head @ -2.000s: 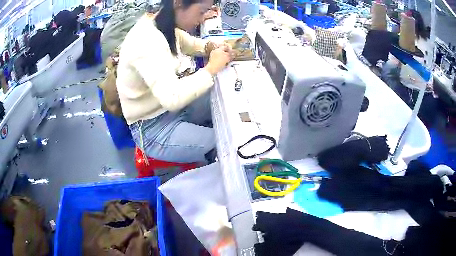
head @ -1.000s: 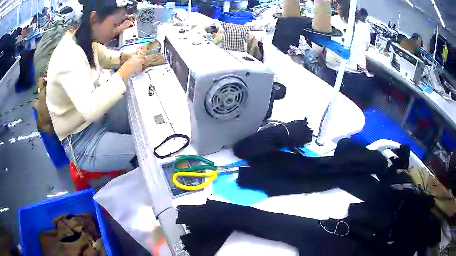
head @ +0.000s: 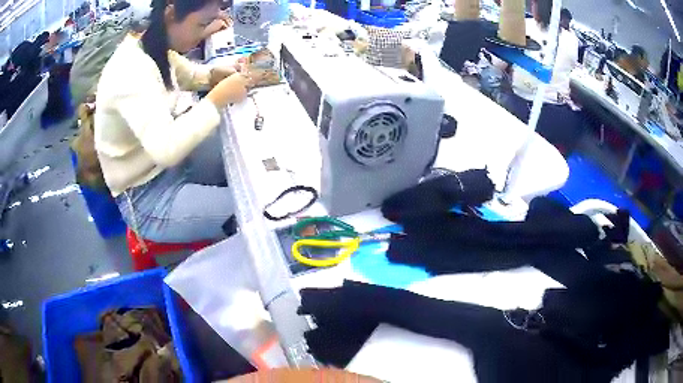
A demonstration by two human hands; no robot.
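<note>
Black cut pieces [head: 464, 247] lie in a long heap on the white table, right of the scissors. A long black strip [head: 404, 310] runs from the near table edge to the right and joins the dark heap. Pale thread loops lie on it. Scissors with green and yellow handles [head: 326, 252] lie at the table's left side, beside a dark oval loop [head: 290, 202]. A blurred skin-toned shape, apparently my left hand [head: 303, 376], shows only as a sliver at the bottom edge; its fingers are hidden. My right hand is out of the picture.
The neighbouring machine [head: 382, 142] with a round vent stands behind the scissors. A person [head: 161, 127] in a cream top sits working at it. A blue crate [head: 112, 280] with brown pieces is on the floor at left. A pale pole [head: 535, 105] rises behind the black heap.
The view has swung to the right overall, with a slight swing back lately. The skin-toned shape has appeared at the bottom edge. The black pieces and scissors lie as before.
</note>
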